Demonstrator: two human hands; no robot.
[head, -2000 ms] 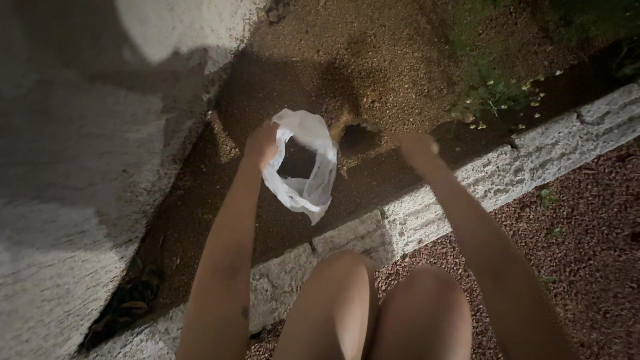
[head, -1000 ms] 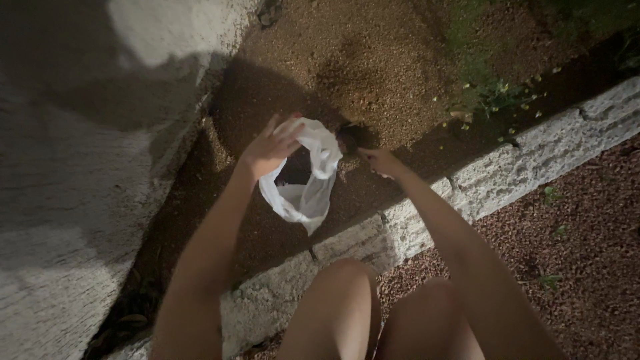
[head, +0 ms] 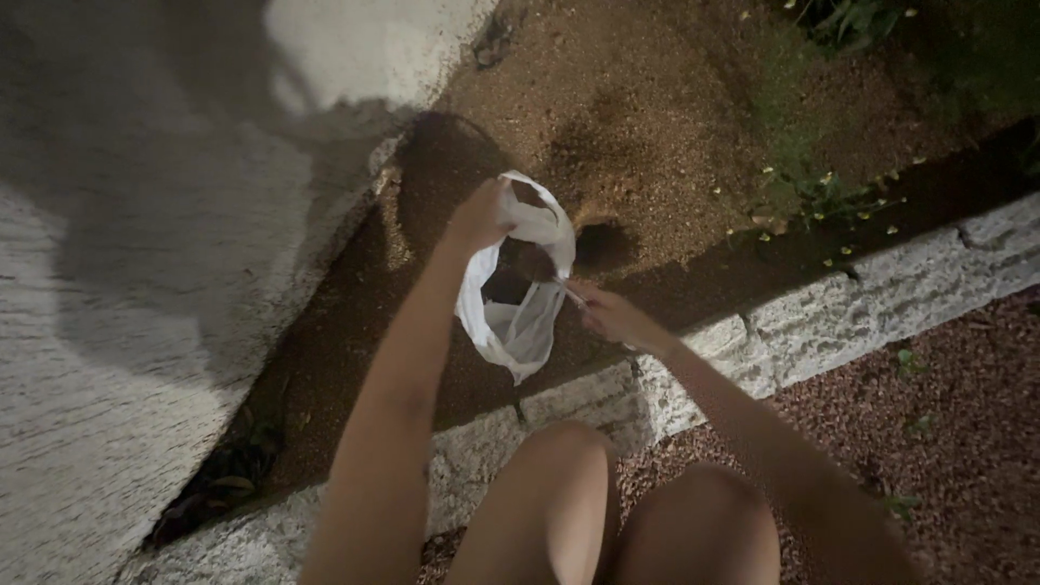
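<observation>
A white plastic bag (head: 483, 313) stands with its mouth open on the brown soil, with dark contents visible inside. My left hand (head: 485, 215) grips its upper left rim. My right hand (head: 605, 313) is at the bag's right rim, closed on the thin handle of a small tool (head: 573, 291), whose far end reaches over the bag's mouth; its exact kind cannot be told. Just right of the bag is a dark hole (head: 604, 244) in the soil.
A rough pale wall (head: 162, 325) rises on the left. A textured stone border (head: 772, 349) runs diagonally below the soil bed, with reddish gravel (head: 934, 422) beyond it. Small green plants (head: 829, 203) with yellowish bits grow at the right. My knees are near the border.
My right hand has moved left from beside the hole to the bag's rim, bringing the tool over the mouth. My left hand has stayed at the bag's upper left.
</observation>
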